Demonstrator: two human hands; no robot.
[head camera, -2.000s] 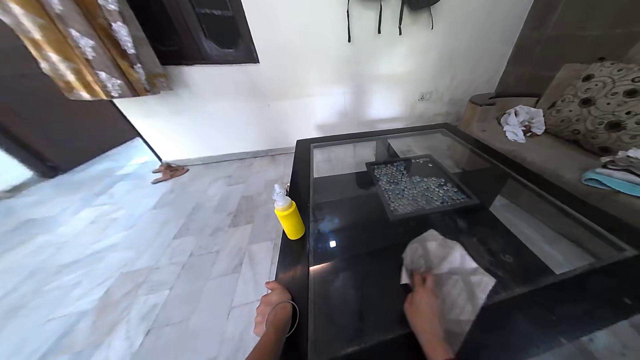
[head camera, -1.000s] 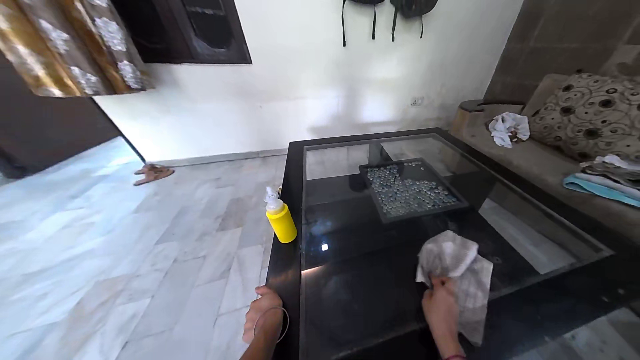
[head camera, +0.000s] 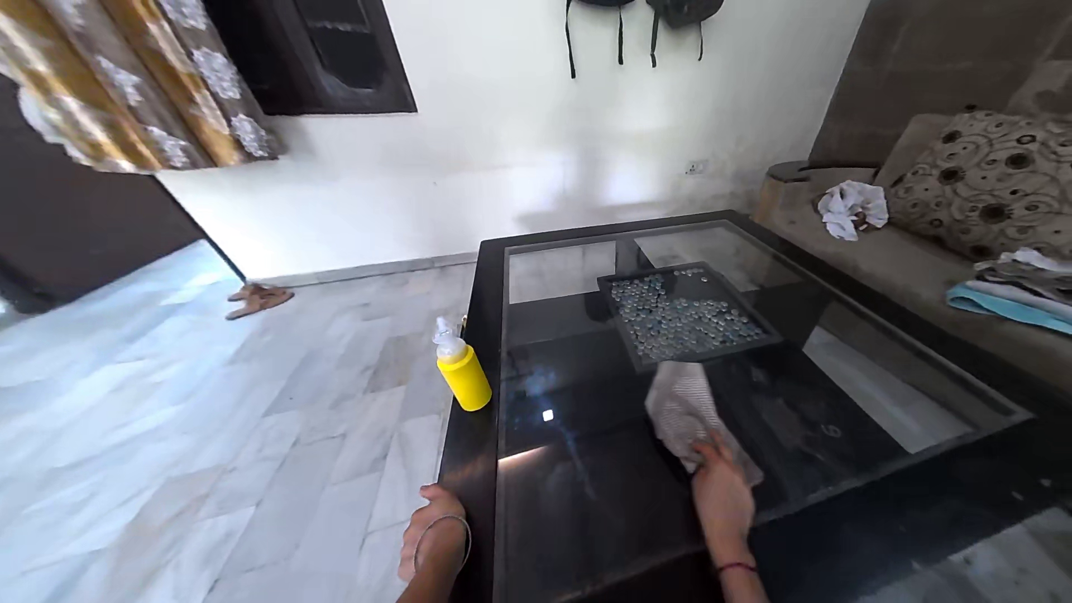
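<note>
My right hand (head camera: 722, 490) grips a light grey cloth (head camera: 688, 410), which lies against the glass top of a dark-framed table (head camera: 586, 502). My left hand (head camera: 435, 532), with a thin bangle at the wrist, rests on the table's left edge; its fingertips are partly hidden, and no object shows in it. A yellow bottle (head camera: 466, 381) with a clear nozzle top stands on the left side of the frame, beyond my left hand. Past the cloth, a dark square tray (head camera: 641, 360) of small glassy pebbles (head camera: 687, 318) shows at the glass.
A sofa (head camera: 900, 272) along the right bears a patterned cushion (head camera: 988, 180), a crumpled white cloth (head camera: 852, 208) and folded fabrics (head camera: 1013, 301). Brown sandals (head camera: 258, 300) lie on the marble floor by the wall. Backpacks (head camera: 682, 10) hang on the wall above.
My right hand has moved the cloth leftward and farther across the glass, nearer the pebble tray. My left hand stays at the table's left edge.
</note>
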